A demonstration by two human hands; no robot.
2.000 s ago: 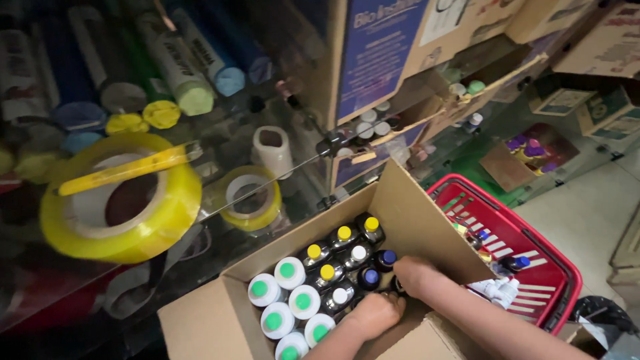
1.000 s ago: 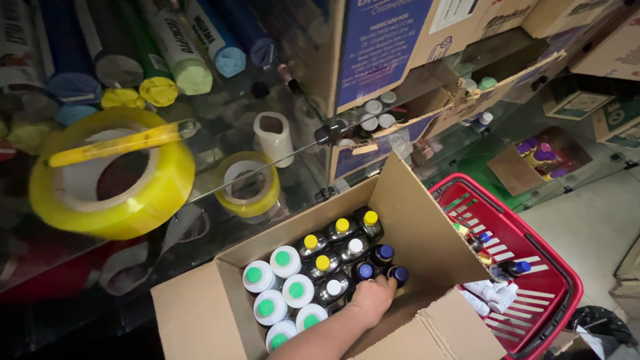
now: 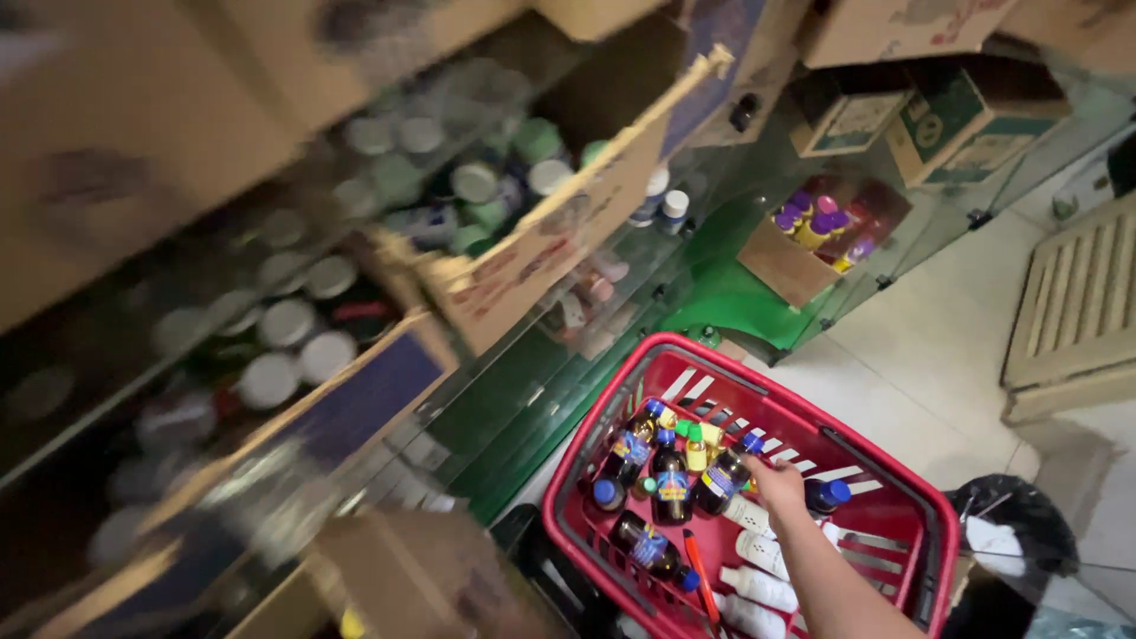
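Note:
My right hand (image 3: 777, 484) reaches into the red plastic basket (image 3: 575, 461) from the lower right. Its fingers close around the neck of a dark bottle with a blue cap (image 3: 723, 479), which leans among others. Left of it stands another dark labelled bottle (image 3: 672, 488), and a third lies tilted (image 3: 648, 543) near the basket's side. Small yellow bottles with green caps (image 3: 695, 448) sit behind. White bottles (image 3: 759, 587) lie below the hand, beside an orange pen-like tool (image 3: 699, 572). To the right of the wrist is a blue-capped bottle (image 3: 827, 494). My left hand is out of view.
Glass shelves on the left hold an open cardboard carton of bottles (image 3: 550, 257) and another carton (image 3: 390, 382). A small box of purple-capped bottles (image 3: 790, 271) stands behind the basket. A black bag (image 3: 1021, 515) is at the right; a blurred carton flap (image 3: 399, 568) is at lower left.
The view has swung right, from the carton of capped bottles to the red basket. A hand was on a dark-blue-capped bottle in that carton; now my right hand is in the basket.

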